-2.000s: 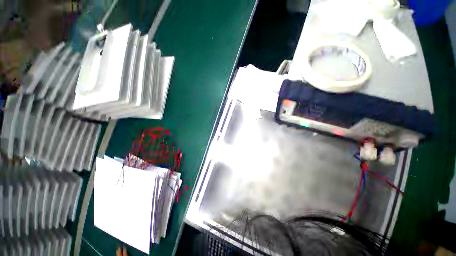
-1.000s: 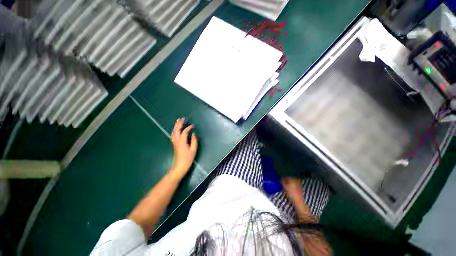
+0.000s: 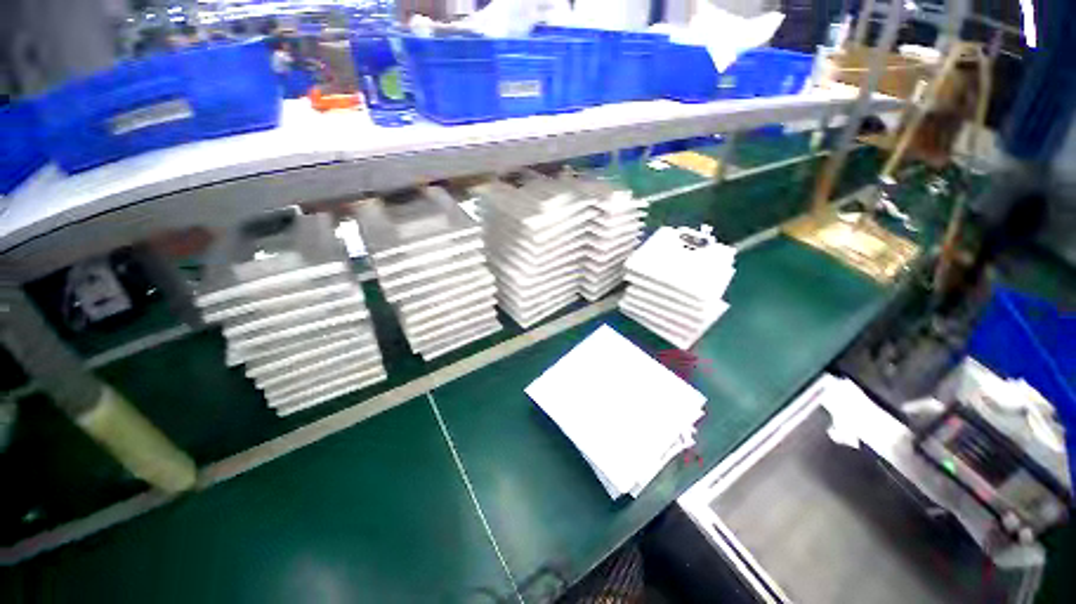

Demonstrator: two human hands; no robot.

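Observation:
A small stack of plain white panels [image 3: 619,407] lies slightly fanned on the green bench [image 3: 354,519], near its front edge. Thin red lead wires [image 3: 681,363] stick out beside its right side. Behind it stands a shorter stack of marked white panels [image 3: 681,283], with a dark mark and a small part on top. Neither my left hand nor my right hand is in the picture. Patterned cloth shows at the bottom edge.
Tall staggered panel stacks [image 3: 301,319] stand under a white shelf [image 3: 354,148]. Blue crates [image 3: 507,77] sit on the shelf. A post [image 3: 136,446] is at the left. A metal tray-topped stand [image 3: 826,507] and a device with lit display [image 3: 985,460] are at the lower right.
The view has swung up and left, bringing in the shelf and crates. My hands, seen a second ago on the bench and near my lap, are out of view. The plain stack looks unmoved.

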